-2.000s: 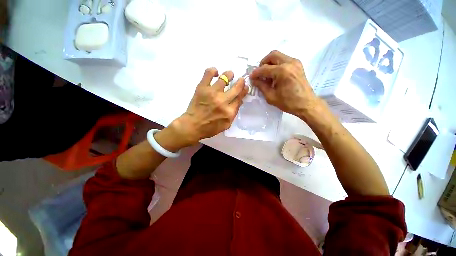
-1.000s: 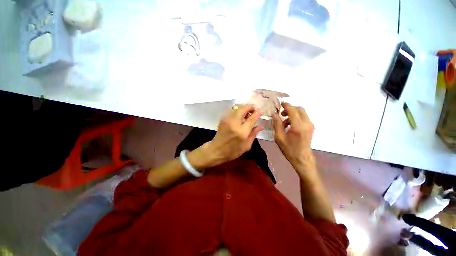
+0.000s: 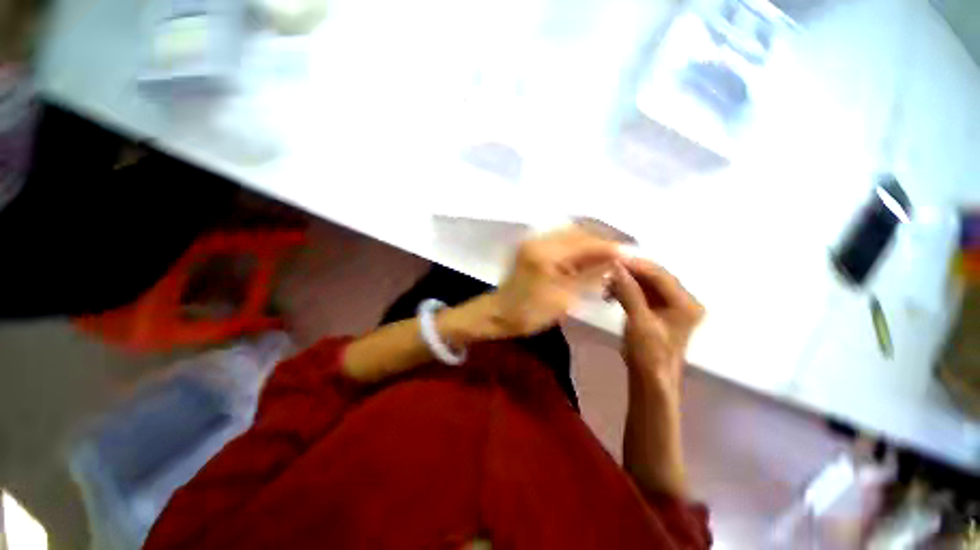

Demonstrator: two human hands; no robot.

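My left hand [image 3: 546,277] and my right hand [image 3: 661,312] meet over the table's front edge and are blurred. Their fingertips pinch a small white piece [image 3: 627,251], too blurred to name surely. A greyish-pink shape [image 3: 604,228] lies just behind my fingers, mostly hidden; I cannot tell what it is. A washed-out plastic tray shows only as a grey hollow [image 3: 492,160] on the table beyond my left hand.
A stack of trays [image 3: 688,102] stands beyond my right hand. A filled tray [image 3: 183,45] and a white case [image 3: 292,11] are at the far left. A black phone [image 3: 868,239] and a yellow-green stick [image 3: 881,328] lie right. An orange stool [image 3: 242,285] stands below.
Both hands have left the tray and come back to the table's front edge, close together. Since one second ago my left fingers have reached across to my right fingertips. The camera view has shifted.
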